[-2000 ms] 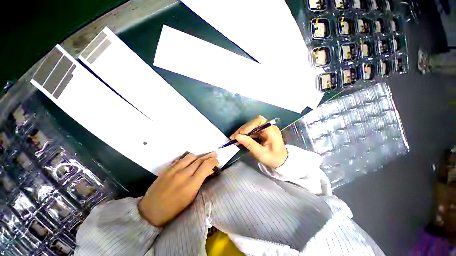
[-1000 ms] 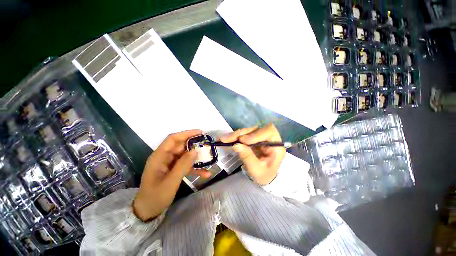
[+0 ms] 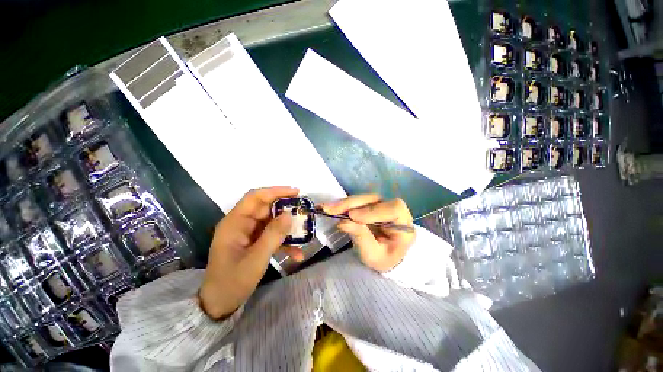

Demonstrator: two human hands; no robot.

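My left hand (image 3: 247, 243) holds a rounded square device unit (image 3: 298, 222) with a black rim and a pale inside, thumb across its left part. My right hand (image 3: 378, 231) holds thin dark tweezers (image 3: 363, 221) like a pen, with the tip at the upper right part of the unit. Whether the tip carries an adhesive piece is too small to tell. The unit is held over the near end of the white release liner sheets (image 3: 243, 156), which have grey-brown blocks at their ends.
A clear tray (image 3: 109, 202) with units is at left. Plain white liner strips (image 3: 418, 65) fan out beyond my right hand. A filled tray (image 3: 545, 109) is at far right. A clear tray (image 3: 527, 243) without visible units lies at near right.
Two seconds ago my left hand lay on the liner; it then took hold of the device unit. Since one second ago the tweezers have tilted slightly, with their rear end lower.
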